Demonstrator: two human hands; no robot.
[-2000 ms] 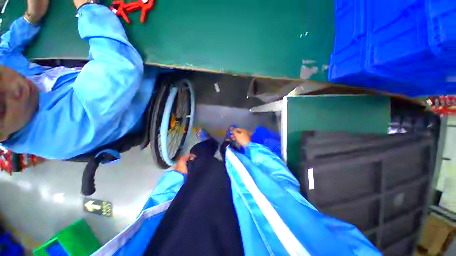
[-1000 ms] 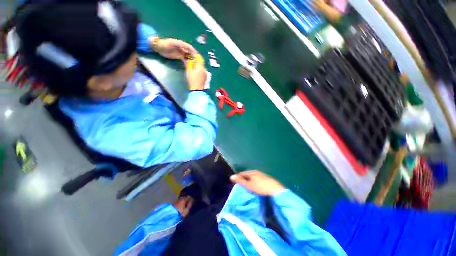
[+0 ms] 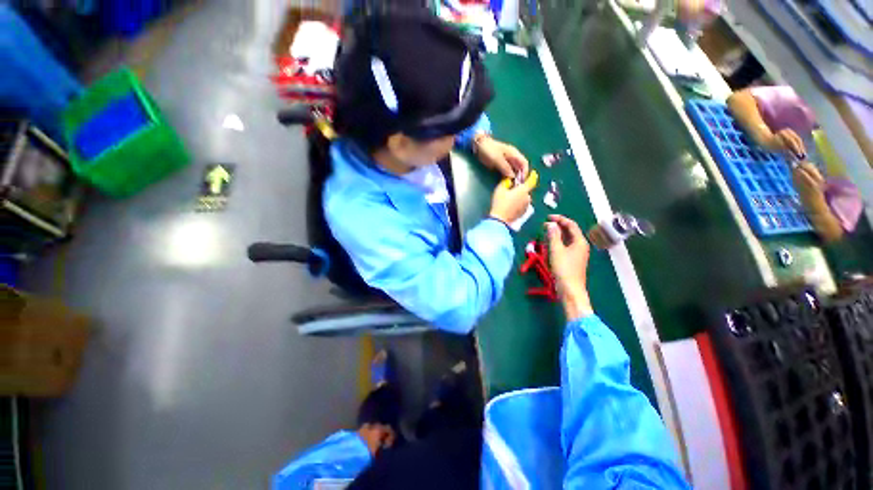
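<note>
My right hand (image 3: 570,254) reaches over the green bench (image 3: 512,335), fingers bent and close together, just above and beside the red hand tools (image 3: 539,270). Whether anything is between its fingertips cannot be told. My left hand (image 3: 376,437) hangs low by my dark trousers, small and partly hidden; its grip is unclear. Small silvery and dark parts (image 3: 552,194) lie on the bench beyond my right hand. A round silvery unit (image 3: 622,227) sits at the pale rail.
A seated person (image 3: 412,239) in blue works at the bench on my left. A blue tray (image 3: 747,172) and another person's hands (image 3: 799,158) are across the belt. Black trays (image 3: 785,383) stand at lower right. A green crate (image 3: 124,134) is on the floor.
My view has turned left along the bench. My right hand has risen from near my body and stretched forward over the bench to the red tools. My left hand stays low.
</note>
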